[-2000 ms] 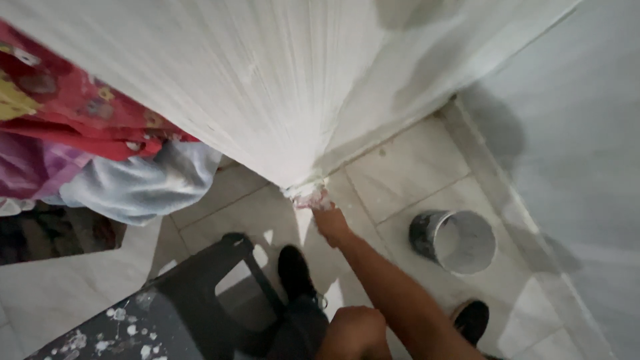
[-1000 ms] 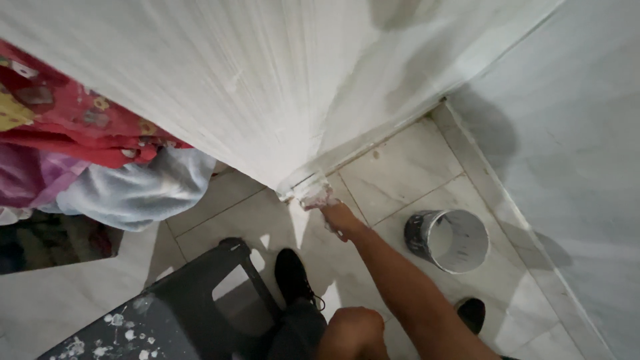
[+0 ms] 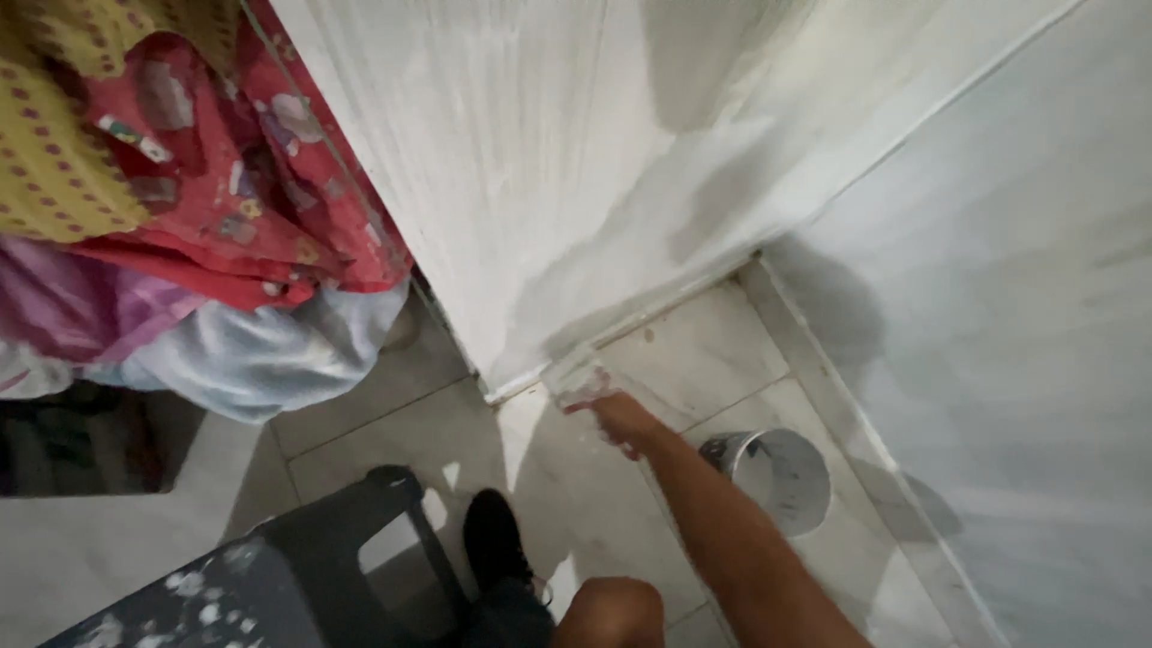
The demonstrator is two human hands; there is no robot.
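Observation:
My right hand (image 3: 621, 418) reaches in from the lower right and is closed around a blurred, white-smeared flat tool (image 3: 576, 378), perhaps a putty knife. This tool is at the foot of the white-coated wall (image 3: 540, 180), close to its outer corner. Streaks of white coating run down the wall. To the right of my forearm, an open round bucket (image 3: 778, 481) with a smeared inside stands on the tiled floor (image 3: 711, 342). At the bottom edge shows a rounded patch of bare skin; whether it is my left hand or a knee cannot be told.
Red, yellow, purple and pale blue cloths (image 3: 261, 351) hang at the left over a dark box-like thing (image 3: 90, 441). A dark grey stool (image 3: 297, 549) with white splashes stands lower left, beside my black shoe (image 3: 495, 540). A grey wall (image 3: 1008, 297) with a skirting closes the right side.
My right hand and the tool have shifted slightly to the right along the wall's foot, away from the corner. The view has moved nearer to the wall.

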